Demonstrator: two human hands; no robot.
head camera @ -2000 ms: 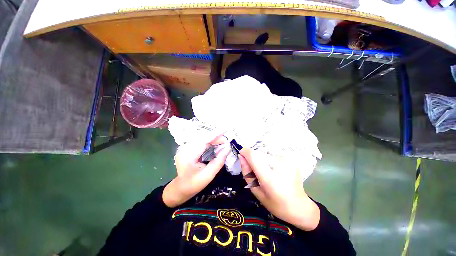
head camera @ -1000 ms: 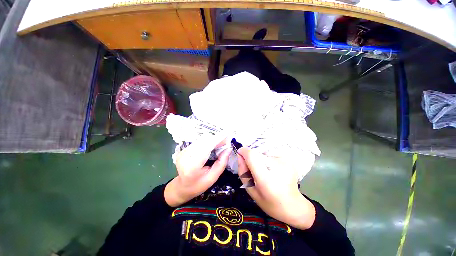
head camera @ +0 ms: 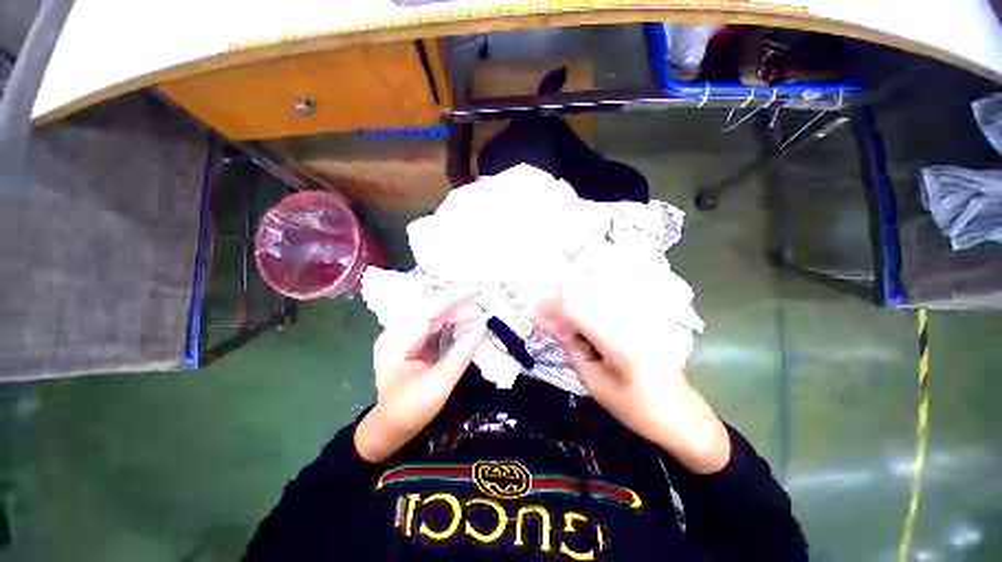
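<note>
A crumpled white garment (head camera: 516, 236) with thin dark stripes lies bunched on the lap, overexposed in its middle. A short, narrow black trim piece (head camera: 511, 343) lies slantwise against the cloth between the hands. My left hand (head camera: 423, 368) pinches the cloth beside the upper end of the trim. My right hand (head camera: 615, 357) is just right of the trim, apart from it, with thumb and forefinger together over the cloth. Whether it holds a needle or thread is too small and bright to tell.
A pale table (head camera: 330, 20) with an orange drawer (head camera: 302, 93) is ahead. A red lined bin (head camera: 312, 244) stands at left. A blue basket (head camera: 758, 86) has hangers below. Grey stands flank both sides, the right one (head camera: 945, 269) holding striped cloth (head camera: 965, 205).
My right hand has moved right, off the trim, and more of the black trim shows. My left hand has stayed near its upper end. The view has shifted slightly.
</note>
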